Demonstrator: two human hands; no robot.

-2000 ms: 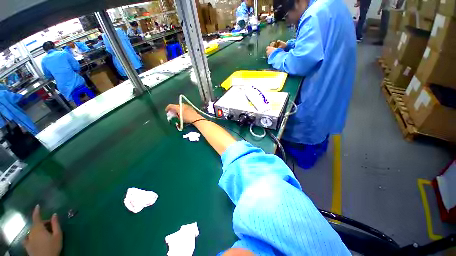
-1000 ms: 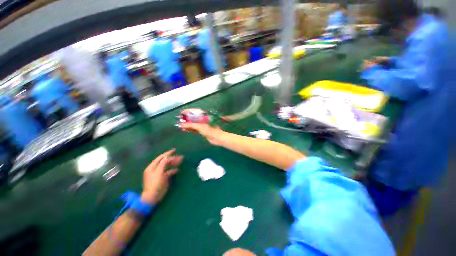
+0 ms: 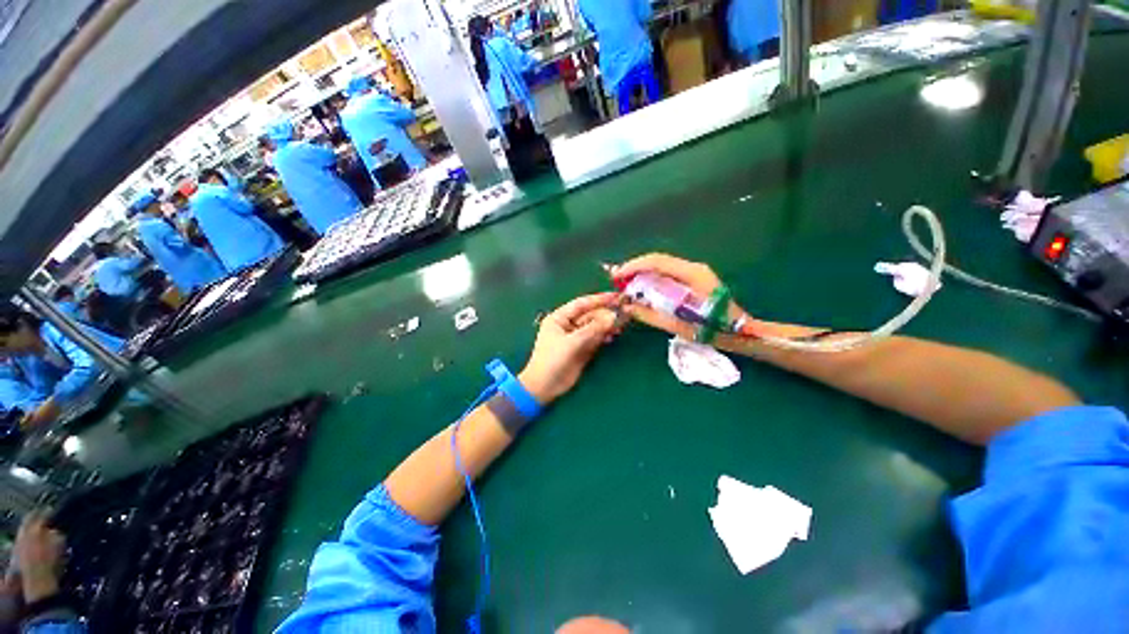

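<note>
My right hand (image 3: 675, 291) is closed around the glue dispensing syringe (image 3: 670, 297), a reddish-white barrel with a green end, its tip pointing left. My left hand (image 3: 579, 337) is just left of it, thumb and fingers pinched together at the syringe's tip end. A tiny dark spot shows at the fingertips, too small to tell as a part. The pale air hose (image 3: 885, 332) loops from the syringe's green end over my right forearm. A white tissue (image 3: 702, 363) lies under my right hand, and a flat one (image 3: 758, 523) lies nearer me.
The black component tray (image 3: 211, 526) is at lower left, with another person's hand (image 3: 37, 551) beside it. Small silvery parts (image 3: 464, 318) lie on the green mat. Filled trays (image 3: 381, 230) stand on the far side. The grey controller (image 3: 1090, 248) is at the right edge, beside a metal post (image 3: 1047, 99).
The view has swung left, bringing the black tray in. My left hand has come from lying apart to meet my right hand at the syringe tip, its fingers now pinched. The syringe stays in my right hand.
</note>
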